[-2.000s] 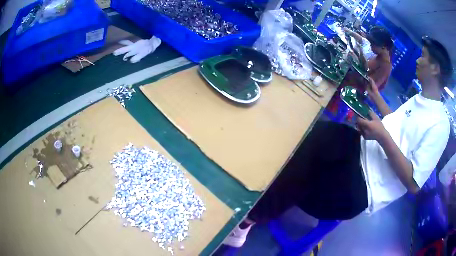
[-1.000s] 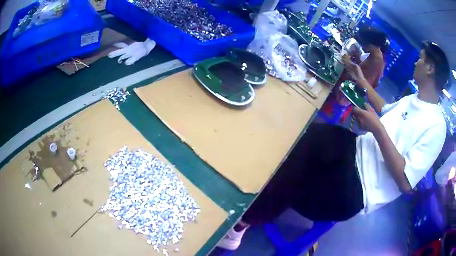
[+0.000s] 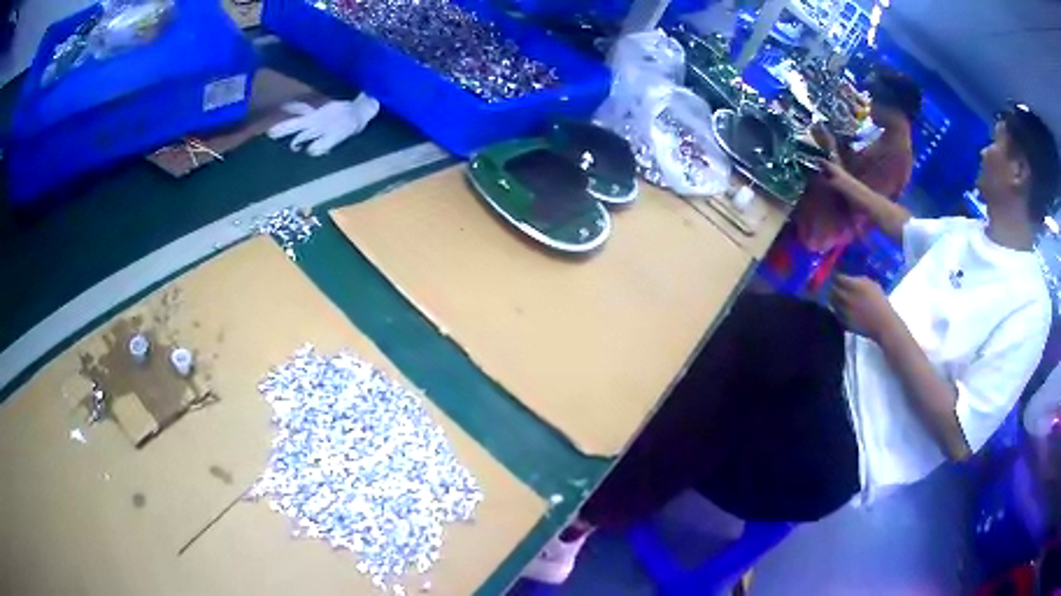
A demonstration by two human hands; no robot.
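Observation:
Neither of my hands is in the picture. A wide pile of small silver-white fittings (image 3: pixel 367 466) lies on the near tan cardboard mat (image 3: pixel 70 536). Left of it, a small brown cardboard block (image 3: pixel 137 417) sits among dark stains. Two small whitish round pieces (image 3: pixel 180 359) stand at the block. A thin dark stick (image 3: pixel 215 522) lies at the pile's left edge. A smaller heap of fittings (image 3: pixel 289 226) lies beyond, by the green strip. Two glossy green housings (image 3: pixel 506 186) with pale rims lie together on the farther cardboard sheet (image 3: pixel 547 314), partly overlapping.
A blue tote (image 3: pixel 128 105), a blue tray of metal parts (image 3: pixel 454 111) and an empty white glove (image 3: pixel 326 123) are at the back. A clear plastic bag of parts (image 3: pixel 686 146) is farther right. A person in a white shirt (image 3: pixel 989 314) sits beyond the bench edge, another person behind.
The view has shifted slightly. The neighbouring person's green housing is no longer in the near raised hand; the other arm now reaches toward the housings at the back.

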